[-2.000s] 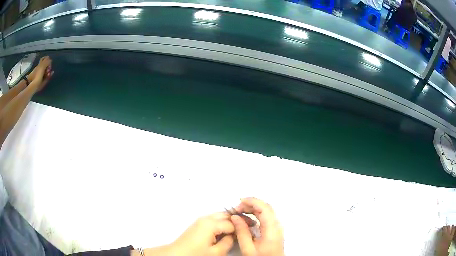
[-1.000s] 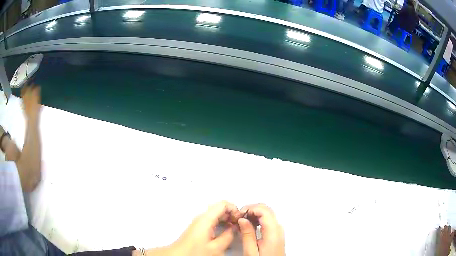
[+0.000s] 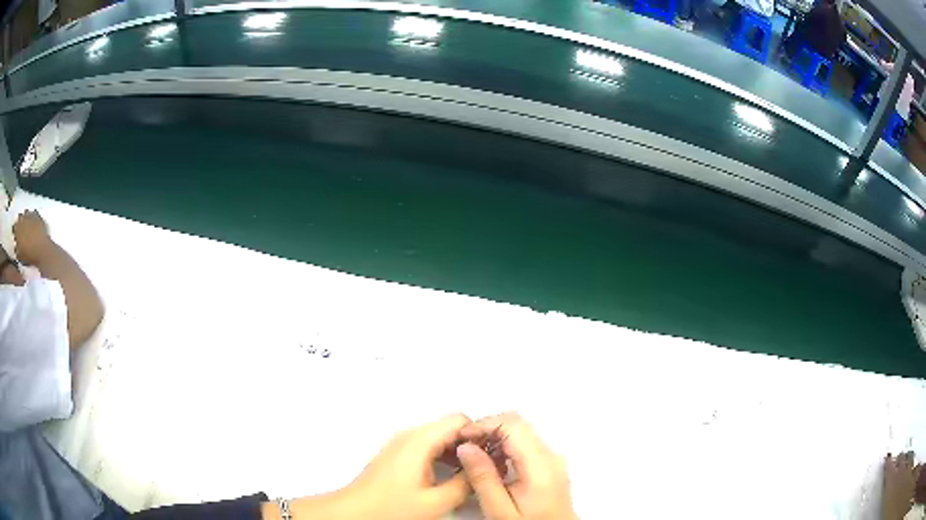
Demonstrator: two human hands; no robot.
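A small dark part with thin wire-like ends (image 3: 493, 444) is pinched between the fingertips of both hands, low in the middle of the view. My left hand (image 3: 418, 472) comes from the lower left, with a dark sleeve and a bracelet at the wrist. My right hand (image 3: 523, 469) meets it at the fingertips. The fingers hide most of the part, and its exact shape cannot be told. Both hands are just above the white tabletop (image 3: 234, 406).
A dark green belt (image 3: 426, 223) with grey rails runs beyond the table. Pale units lie on it at far left (image 3: 56, 140) and far right (image 3: 915, 305). A neighbour's arm (image 3: 71, 289) is at left, another hand (image 3: 900, 485) at the right edge. Blue stools (image 3: 751, 37) stand behind.
The neighbour's arm at left has drawn back from the belt, uncovering the pale unit there. My hands stay in place while the fingers shift around the small part, which is now more hidden.
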